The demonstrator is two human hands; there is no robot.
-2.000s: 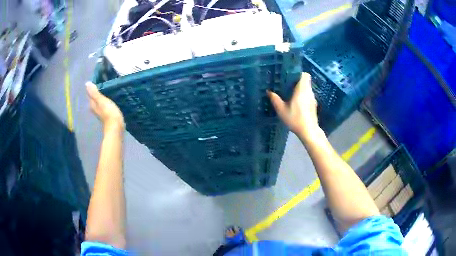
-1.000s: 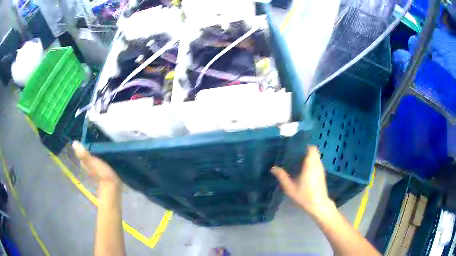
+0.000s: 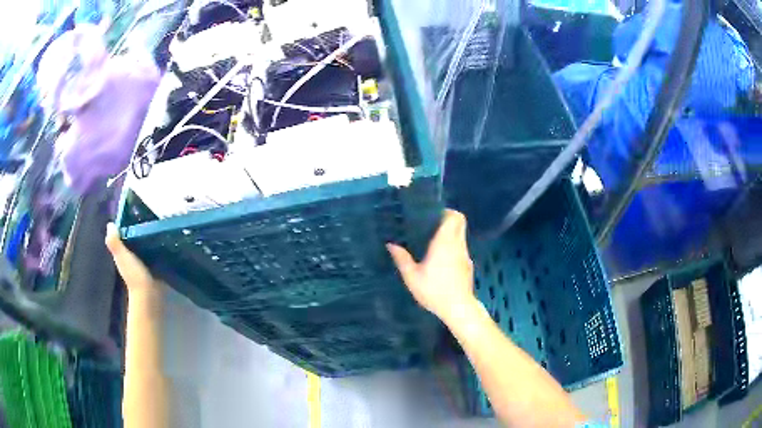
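Observation:
A stack of dark teal crates [image 3: 292, 242] stands upright in front of me. The top crate holds part-built appliance units [image 3: 322, 155] with white shells, black insides and loose wires. My left hand [image 3: 129, 263] grips the near left corner of the top crate, its fingers partly hidden by the crate. My right hand [image 3: 439, 267] holds the near right corner, thumb on the front wall, other fingers around the side. The lower part of the stack is blurred.
An open empty teal crate [image 3: 543, 292] stands right of the stack, more crates behind it. A crate with brown pieces [image 3: 692, 334] is at the lower right. A person in blue [image 3: 668, 125] is at the upper right. A green crate [image 3: 33, 380] is lower left. A grey hose hangs at right.
The view has turned. The green crate has shifted from upper left to lower left in the picture, and the empty crate appears closer beside the stack. Both hands still hold the top crate.

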